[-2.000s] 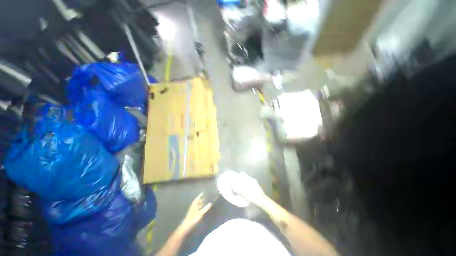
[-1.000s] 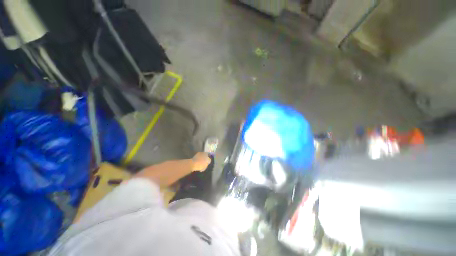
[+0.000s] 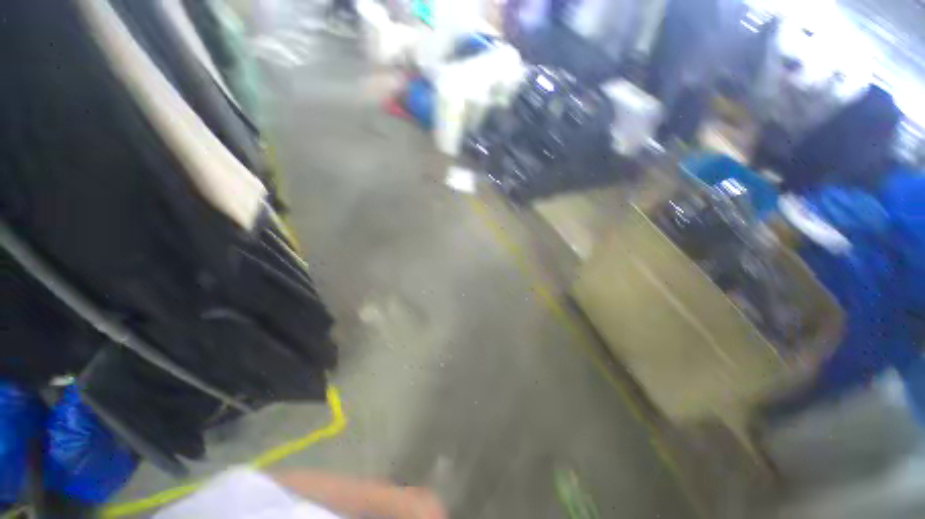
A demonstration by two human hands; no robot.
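My left arm shows at the bottom edge, with a white sleeve and a blurred bare forearm. My left hand (image 3: 421, 503) is blurred and mostly cut off by the bottom edge, so I cannot tell its fingers or whether it holds anything. My right hand is out of the picture. No held item shows. The grey concrete floor (image 3: 406, 274) of an aisle lies in front of me.
Black garments (image 3: 203, 294) hang at the left, above blue bags (image 3: 86, 446). Yellow lines edge the aisle. At the right stands an open cardboard box (image 3: 674, 314) with dark, shiny contents, beside blue bags (image 3: 862, 264). Black bags (image 3: 548, 127) lie farther ahead.
The view has turned to another stretch of aisle. My left arm has dropped to the bottom edge. The round white item at my right hand two seconds ago is out of view, as is that hand.
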